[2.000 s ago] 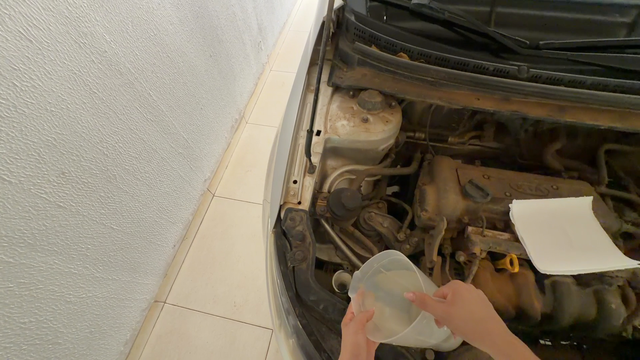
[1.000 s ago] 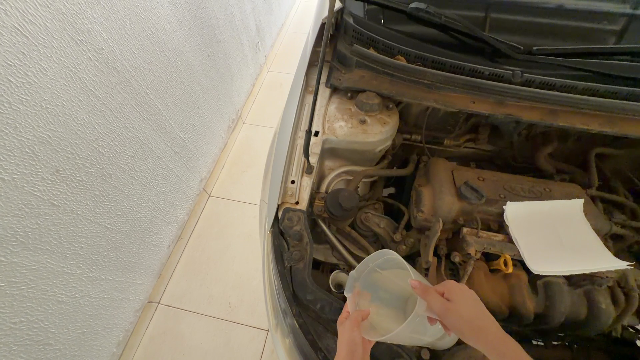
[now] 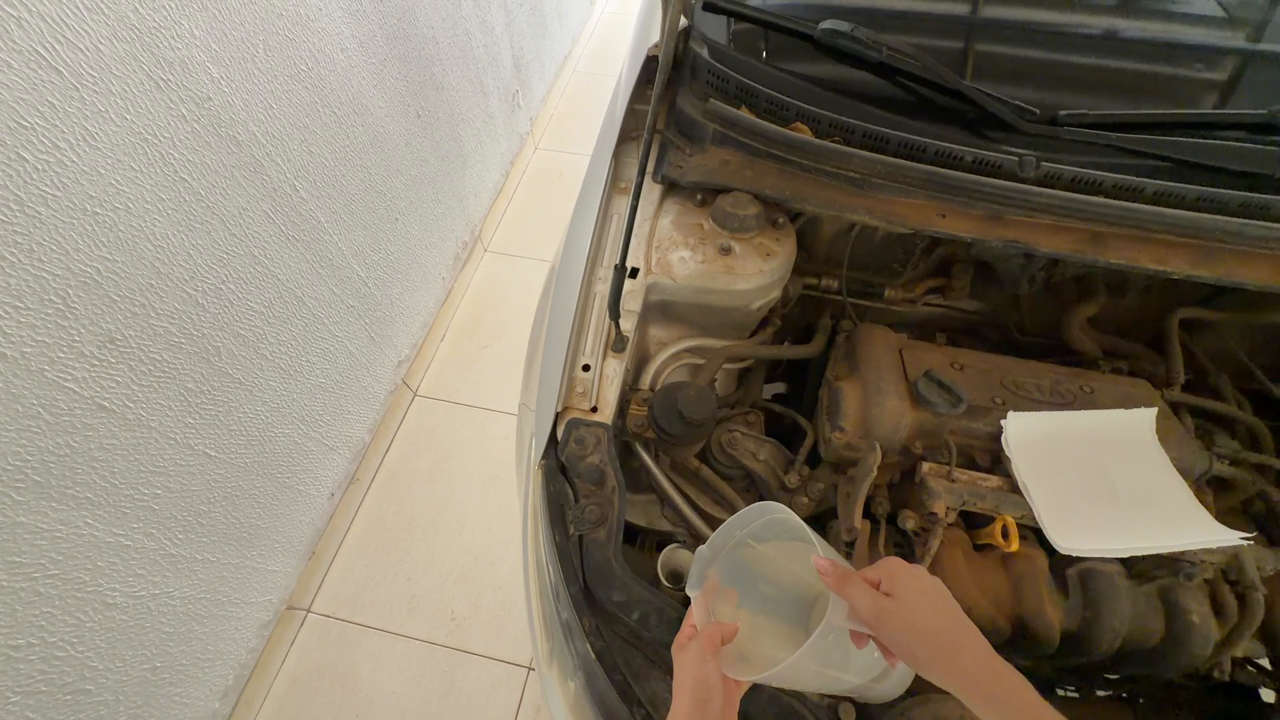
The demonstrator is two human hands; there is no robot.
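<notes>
Both my hands hold a translucent plastic pitcher (image 3: 785, 610), tilted to the left with its mouth facing me and its spout at an open filler neck (image 3: 675, 566). My left hand (image 3: 705, 665) grips the rim and near side at the lower left. My right hand (image 3: 900, 620) is closed around the handle side on the right. Whether liquid is flowing at the spout cannot be told. Folded white paper towels (image 3: 1120, 480) lie on the engine, to the right of the pitcher.
The engine cover (image 3: 1010, 385) bears a black oil filler cap (image 3: 940, 392); a yellow dipstick handle (image 3: 1000, 534) stands below. A hood prop rod (image 3: 640, 180) rises at the fender. A black reservoir cap (image 3: 684, 410) is above the pitcher. A white textured wall (image 3: 220, 300) flanks the tiled floor (image 3: 430, 520).
</notes>
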